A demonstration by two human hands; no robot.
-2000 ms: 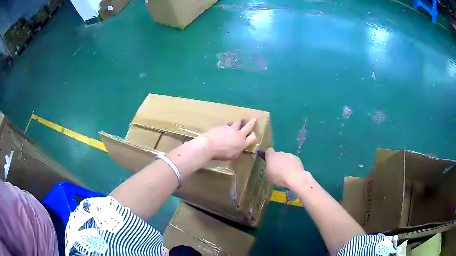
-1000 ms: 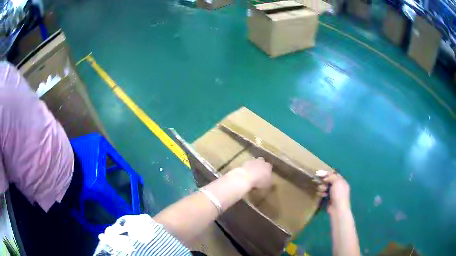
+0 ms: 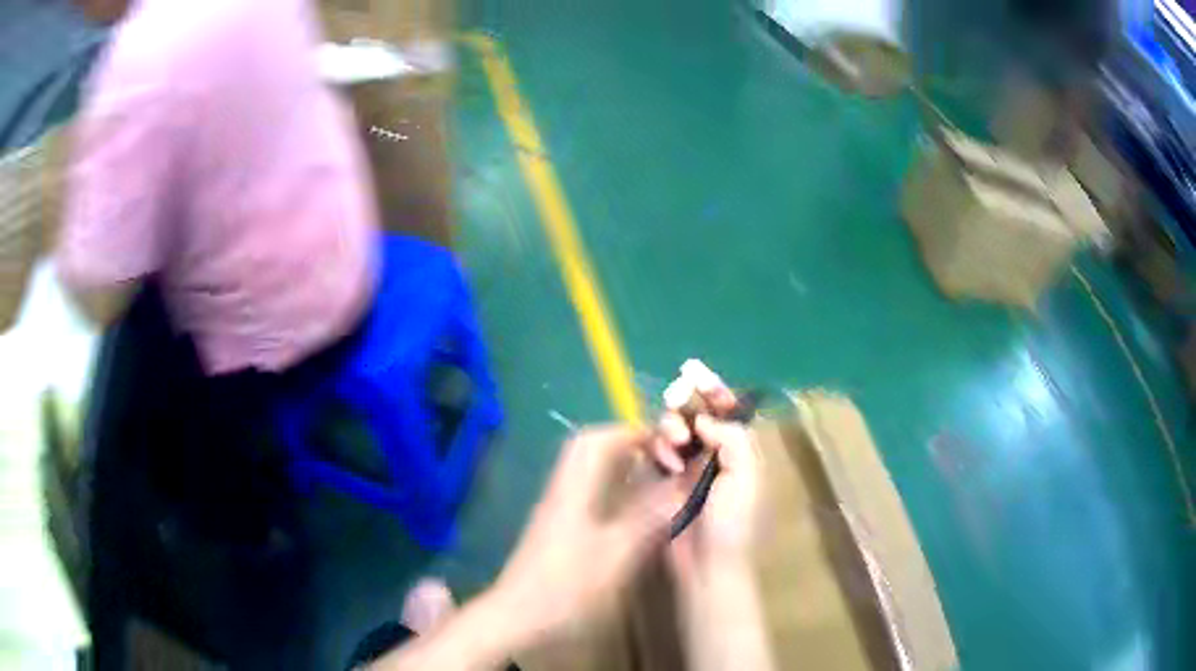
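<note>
My left hand (image 3: 597, 505) and my right hand (image 3: 728, 479) are close together above the open brown carton (image 3: 800, 564). The view is blurred. My right hand is closed around a slim dark tool (image 3: 695, 501), perhaps a box cutter. A small white piece (image 3: 691, 382) shows at the fingertips; whether it is held or worn cannot be told. My left hand's fingers are bent beside the tool, and whether they hold anything is unclear. The carton's flaps stand up, and its near part is cut off by the bottom edge.
A person in a pink top (image 3: 223, 184) is at the left, by a blue plastic stool (image 3: 407, 354). A yellow line (image 3: 558, 230) crosses the green floor. Another carton (image 3: 984, 230) stands at the upper right. A pale surface (image 3: 39, 485) lies at the left edge.
The view has swung left, so the carton shows lower. My left hand has come out of the carton, and both hands have come together above it.
</note>
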